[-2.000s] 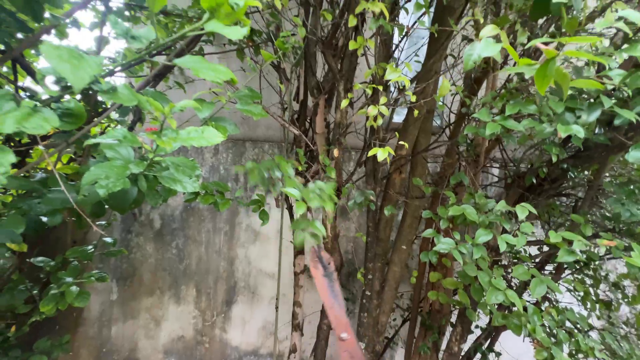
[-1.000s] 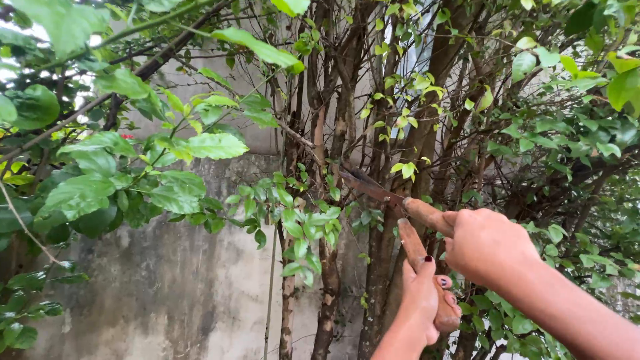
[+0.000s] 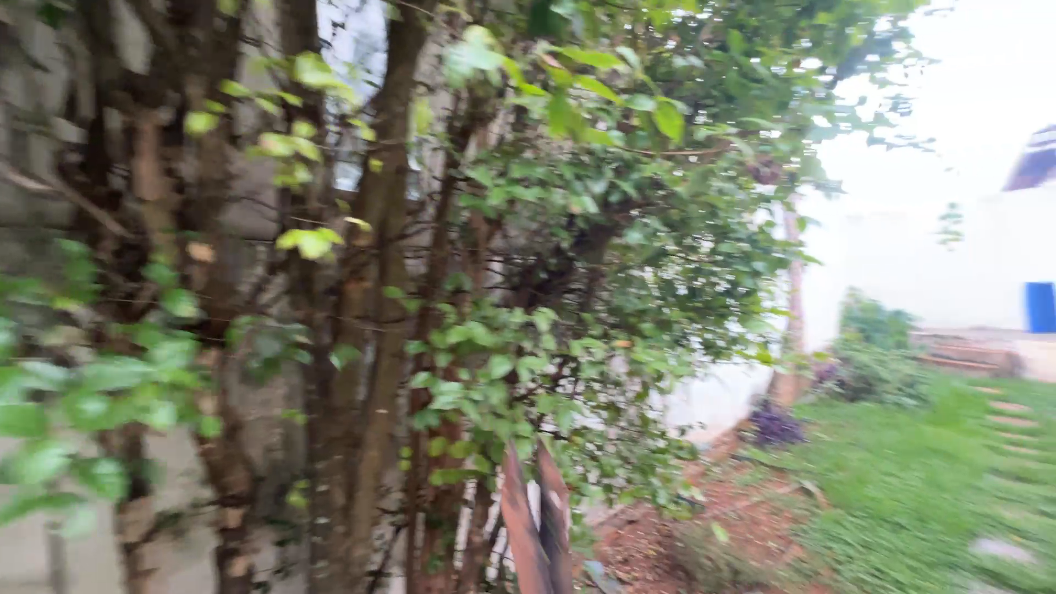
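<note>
The rusty blades of hedge shears (image 3: 536,524) point up from the bottom edge, slightly apart at their tips. Neither my left hand nor my right hand shows; the handles are below the frame. Just behind and above the tips is low green foliage (image 3: 487,355) of a leafy shrub. Brown trunks (image 3: 371,322) of the shrub stand upright left of the blades, with a sprig of yellow-green leaves (image 3: 309,241) among them. The picture is blurred, and whether the blades touch any leaf I cannot tell.
A thin bare branch (image 3: 70,198) juts in at the left, above blurred leaves (image 3: 107,388). Behind the trunks is a grey wall. Rightward lie reddish soil (image 3: 726,516), a purple plant (image 3: 775,425), a lawn (image 3: 907,462) with stepping stones and a blue object (image 3: 1039,307).
The view has swung right, bringing the lawn in. Both hands, on the wooden handles of the shears one second ago, have left the frame. The blades now point up instead of left into the branches.
</note>
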